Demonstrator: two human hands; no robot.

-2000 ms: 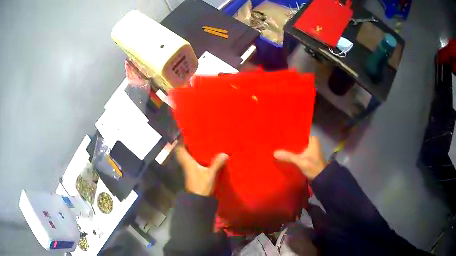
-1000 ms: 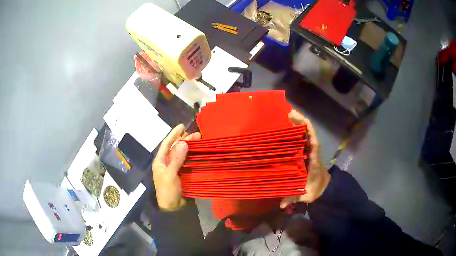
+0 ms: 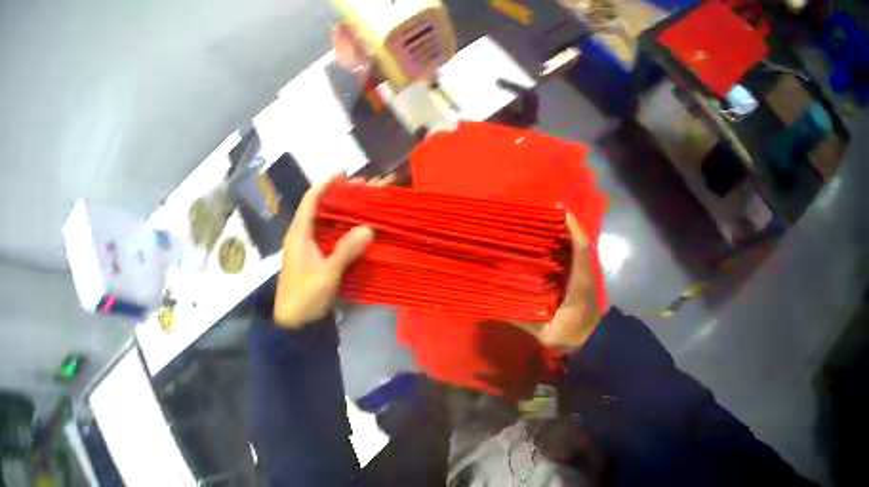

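A thick stack of red panels [image 3: 443, 249] is held edge-up between my two hands in the middle of the view, its many edges facing me. My left hand [image 3: 314, 262] grips its left end, thumb on the near edges. My right hand [image 3: 575, 300] grips its right end, fingers partly hidden. More red panels [image 3: 505, 162] show flat beyond the stack, one with a small gold dot near its far edge. Red panels [image 3: 448, 347] also show below the stack, near my lap. Whether these are separate pieces is unclear.
At left, a white bench [image 3: 176, 347] bears a white fastener-setting machine [image 3: 119, 257] and a dish of brass-coloured fasteners [image 3: 232, 255]. A yellow machine [image 3: 410, 38] stands beyond. At upper right, a dark table [image 3: 686, 76] holds a red piece [image 3: 715, 43] and a teal bottle [image 3: 805, 133].
The panels have gone from fanned flat, to edges facing me, to a tilted block between both hands. The view has turned, so the bench and tables sit higher and further right.
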